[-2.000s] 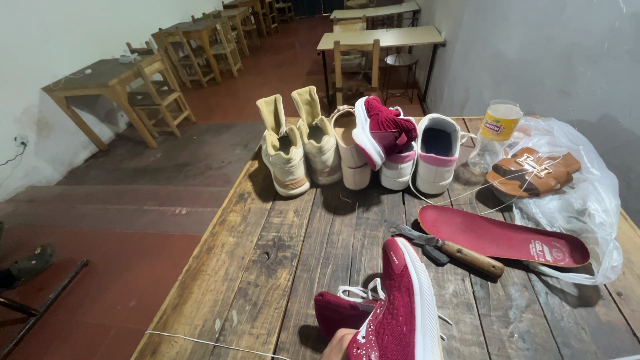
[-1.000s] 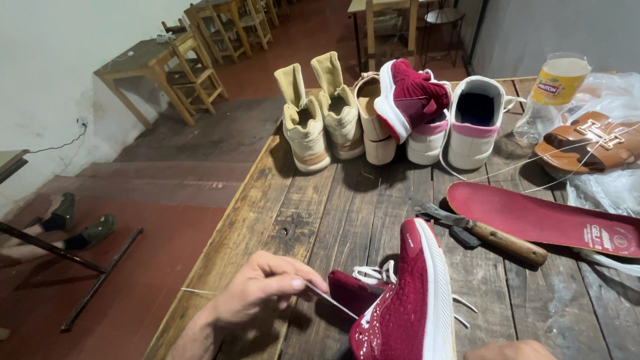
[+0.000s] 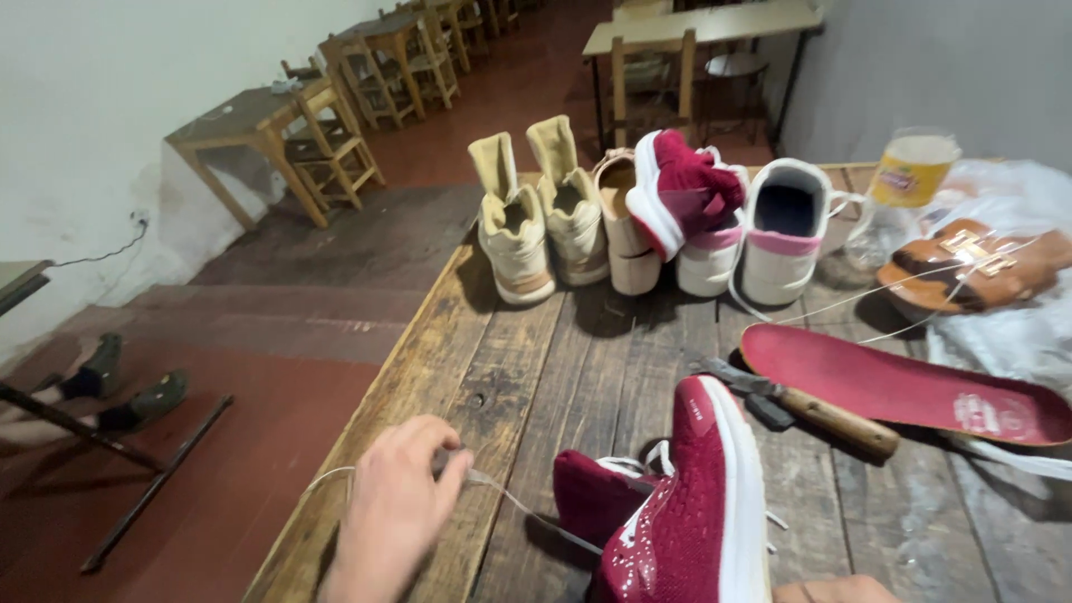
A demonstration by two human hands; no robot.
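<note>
My left hand (image 3: pixel 402 502) pinches a pale thread (image 3: pixel 536 515) between thumb and fingers, above the left part of the wooden table. The thread runs right to a maroon knit sneaker (image 3: pixel 670 519) with a white sole, which lies on its side with its toe pointing away from me. Its maroon tongue and white laces stick out to the left. Of my right hand (image 3: pixel 833 590) only a small part shows at the bottom edge, right beside the white sole; its fingertips are hidden. A hammer with a wooden handle (image 3: pixel 837 423) lies beyond the sneaker, next to a red insole (image 3: pixel 896 381).
Along the far edge of the table (image 3: pixel 502 368) stand beige high-top shoes (image 3: pixel 515 243), a second maroon sneaker (image 3: pixel 682 188) resting on other shoes, and a white-and-pink shoe (image 3: pixel 783 234). A cut plastic bottle (image 3: pixel 909 176), brown sandal (image 3: pixel 971 264) and plastic bag are at right. A person's feet show at left.
My left hand, beside the maroon sneaker one second ago, has moved left, with a longer stretch of thread between them. The sneaker still lies on its side.
</note>
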